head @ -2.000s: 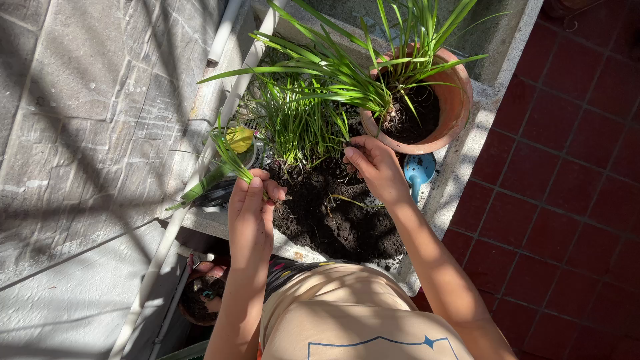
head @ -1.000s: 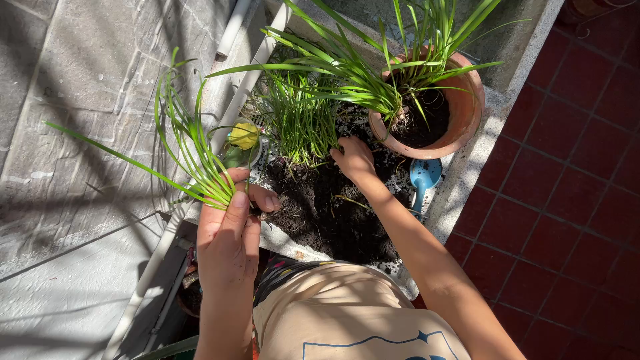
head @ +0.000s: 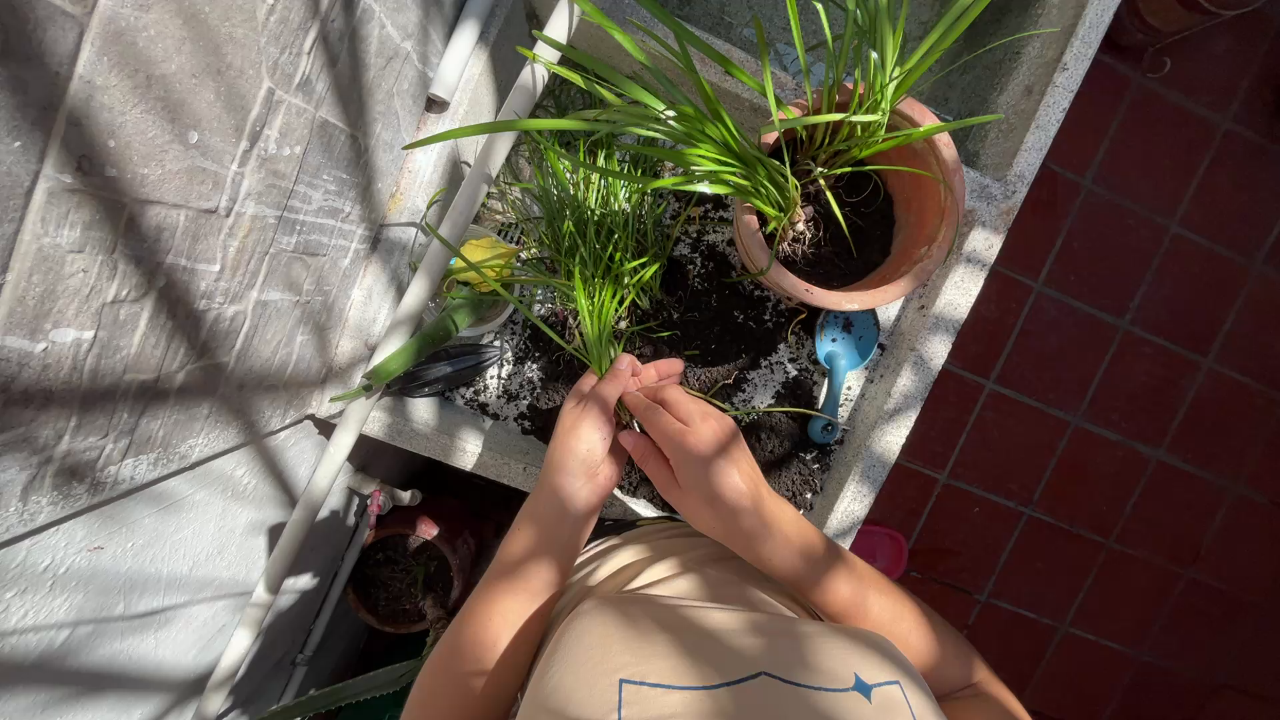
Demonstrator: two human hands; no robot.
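My left hand point(head: 590, 440) grips the base of a small bunch of long green leaves point(head: 600, 335). My right hand point(head: 695, 450) meets it at the bunch's lower end, fingertips pinched together there; what lies between them is mostly hidden. Both hands are over dark soil point(head: 715, 335) spread in a concrete basin. Just beyond them stands a dense clump of grass-like plants point(head: 600, 225). A terracotta pot point(head: 940, 215) with soil and a long-leaved plant point(head: 740, 170) is at the upper right, and a blue plastic scoop point(head: 847, 345) lies below it.
The concrete basin's rim point(head: 910, 385) runs along the right, above red floor tiles point(head: 1050, 430). A white pipe point(head: 400, 330) crosses at left, near a black tool-like object point(head: 445, 370) and a yellow leaf point(head: 484, 262). Another pot point(head: 455, 545) sits below, beside a tap point(head: 385, 498).
My left hand has brought its bunch of leaves from the left to over the soil. My right hand has left the grass clump and come to the base of the bunch.
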